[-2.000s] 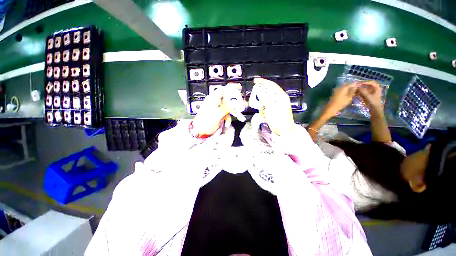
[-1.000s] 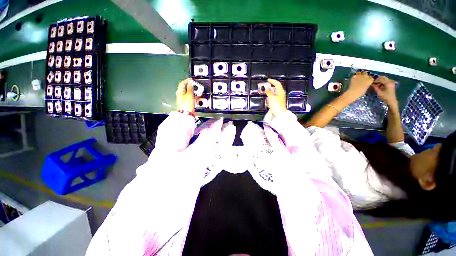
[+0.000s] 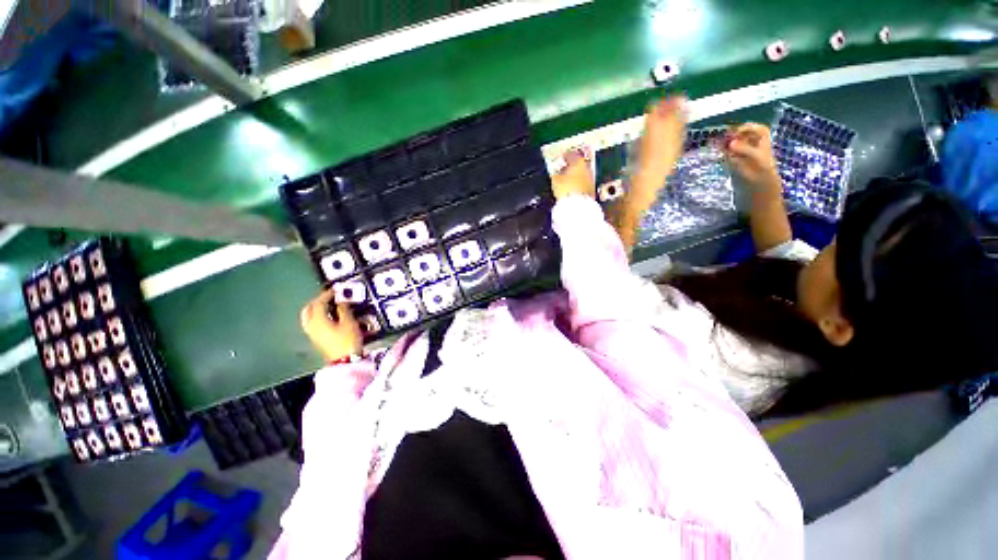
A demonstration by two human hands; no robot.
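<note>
A black pocket tray (image 3: 432, 153) lies tilted in front of me, with several pale square units (image 3: 425, 265) with dark round centres in its left and middle pockets. My left hand (image 3: 332, 325) is at the tray's front left corner. Its fingertips are beside or on a pale unit (image 3: 350, 291) at a left pocket; a grip cannot be told. My right hand (image 3: 573, 175) is just beyond the tray's right edge, fingertips down at a small pale unit there, partly hidden by the fingers; whether they grip it is unclear.
A filled tray stack (image 3: 153, 372) stands left. Units (image 3: 666, 71) sit on the green conveyor (image 3: 438, 66). A neighbour's blurred hand (image 3: 660, 137) is near my right arm, by small-cell trays (image 3: 810, 159). A grey post (image 3: 142, 202) crosses the left. A blue stool (image 3: 192, 520) is on the floor.
The view has turned and shifted right. My right hand has left a pale unit in a pocket and moved off the tray's right side. My left hand stays at the left pockets.
</note>
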